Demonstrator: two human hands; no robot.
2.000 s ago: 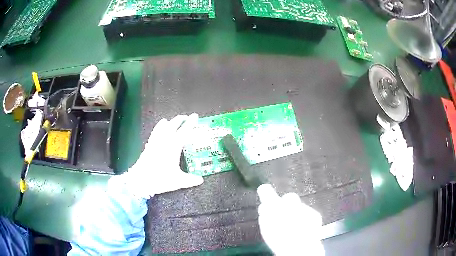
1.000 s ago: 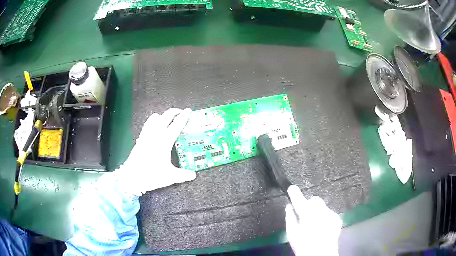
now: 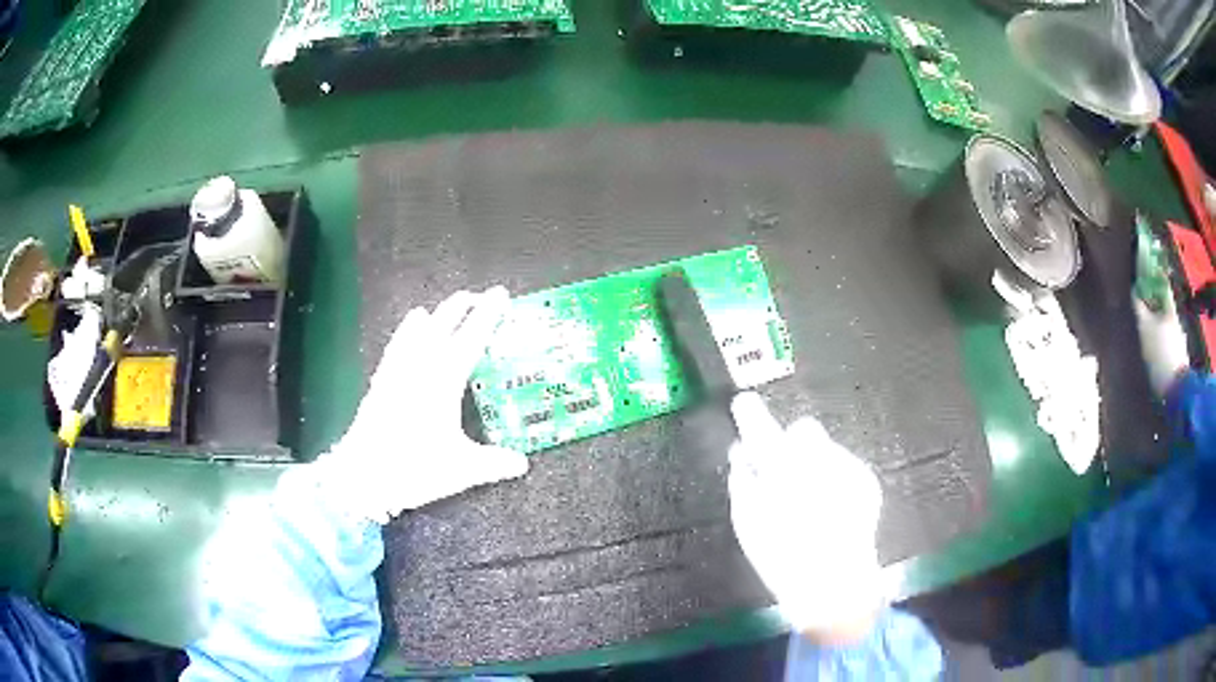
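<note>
A green circuit board (image 3: 587,353) lies flat and slightly tilted on the dark foam mat (image 3: 600,187), small-part face up. My left hand (image 3: 420,413), in a white glove, grips the board's left end, thumb at the lower edge and fingers at the upper edge. My right hand (image 3: 807,513), also white-gloved, holds a black brush (image 3: 700,340) by its handle. The brush head lies over the right half of the board near its upper edge and hides part of it. Glare washes out both gloves.
A divided tray (image 3: 240,380) with a white bottle (image 3: 238,233) and yellow sponge (image 3: 143,392) is left. A metal can (image 3: 1020,211) and crumpled white cloth (image 3: 1054,380) are right. Large boards (image 3: 427,27) stand behind. Another person's gloved hand (image 3: 1163,333) holds a small green piece at far right.
My right hand first moved right with the brush, then the brush head moved up the board. My left hand keeps its grip. Another person's arm has come in at the right.
</note>
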